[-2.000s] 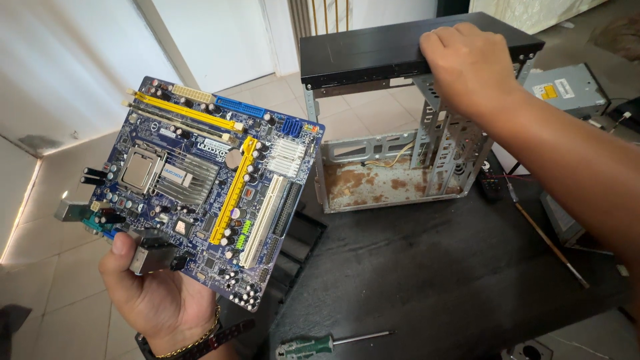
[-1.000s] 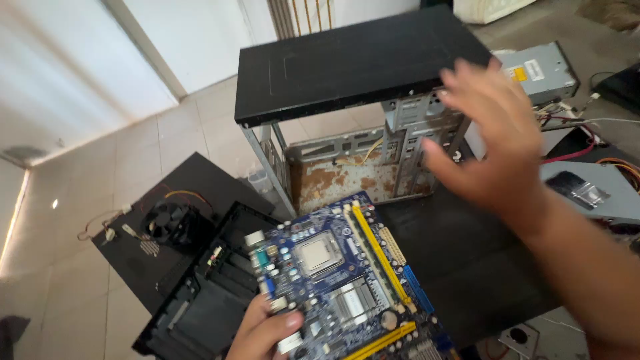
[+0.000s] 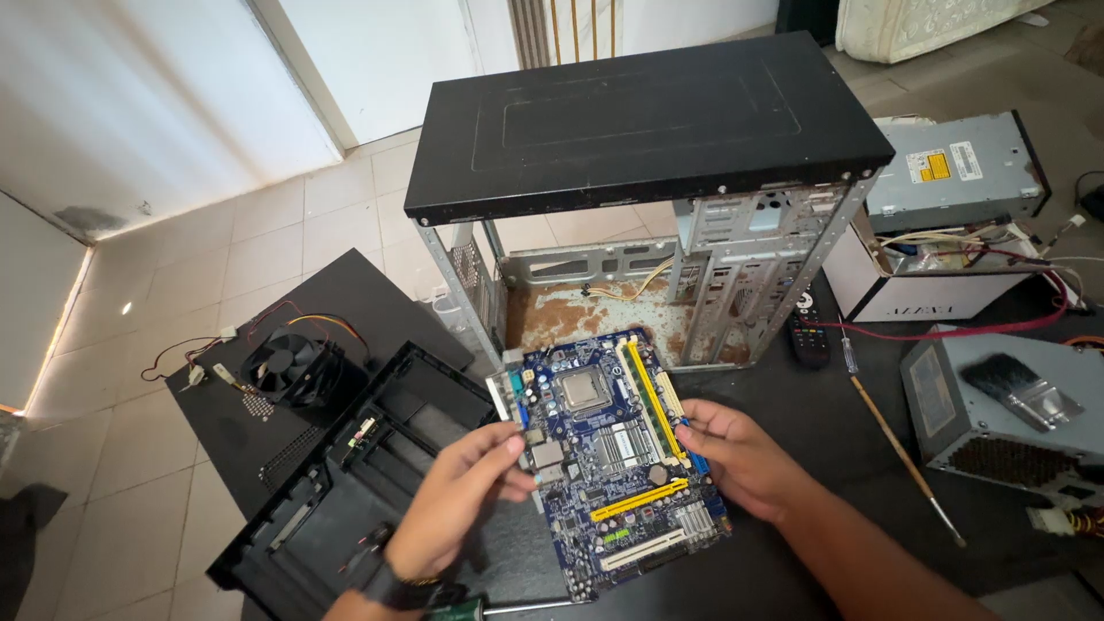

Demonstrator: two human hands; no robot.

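A blue computer motherboard [image 3: 586, 493] is held between both hands, component side up, in front of the computer case. My left hand [image 3: 466, 492] grips its edge by the rear ports, and my right hand [image 3: 742, 457] holds the opposite edge beside the yellow memory slot. On the board are a bare processor in its socket [image 3: 583, 390] and a silver heatsink [image 3: 628, 445]. Behind it stands the open computer case [image 3: 647, 138], with a black top panel, a metal frame and rust on its inner floor. The board's upper edge overlaps the case opening in view.
Left lie a black side panel [image 3: 207, 392], a CPU fan [image 3: 289, 366] and a black plastic front bezel [image 3: 431, 379]. Right are an optical drive [image 3: 957, 172] on a white box [image 3: 931, 297], a remote control [image 3: 809, 332], a thin brush [image 3: 906, 461] and a power supply [image 3: 940, 414] bearing a wide brush [image 3: 1022, 388]. A screwdriver [image 3: 461, 609] lies near.
My right hand has left the case top and now holds the motherboard's edge. The board, earlier raised in my left hand alone, is lower and between both hands.
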